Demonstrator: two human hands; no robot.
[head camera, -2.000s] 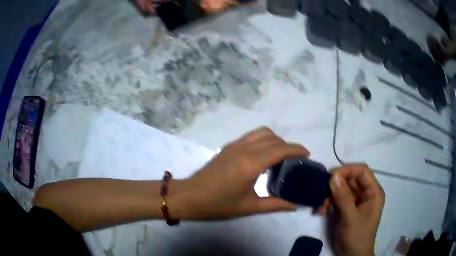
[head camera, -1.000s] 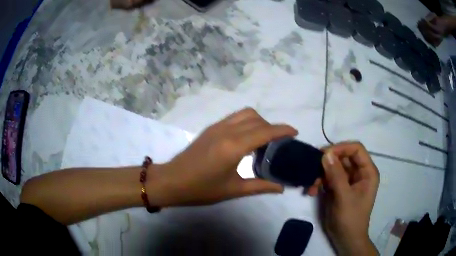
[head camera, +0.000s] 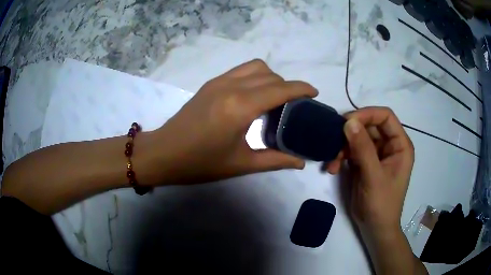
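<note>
My left hand (head camera: 226, 118) holds a dark grey rounded-square housing (head camera: 273, 129) between thumb and fingers, with its face turned toward my right hand. A flat black adhesive pad (head camera: 315, 131) lies over that face, the paler rim showing along its left side. My right hand (head camera: 374, 150) pinches the pad's right edge between thumb and finger. Whether the pad is fully stuck down I cannot tell. A second black pad (head camera: 313, 223) lies flat on the white sheet (head camera: 124, 99) below my hands.
Dark grey housings (head camera: 439, 27) stand in rows at the upper right. The marbled table (head camera: 177, 32) has black lines and a round hole (head camera: 383, 33). A black angular patch (head camera: 453, 234), a small brown piece in clear wrap (head camera: 429, 219) and crinkled clear film (head camera: 483, 129) lie at right.
The view has shifted, so the table things sit higher and the phone at left is nearly out of frame. Both hands keep their grip on the housing and pad.
</note>
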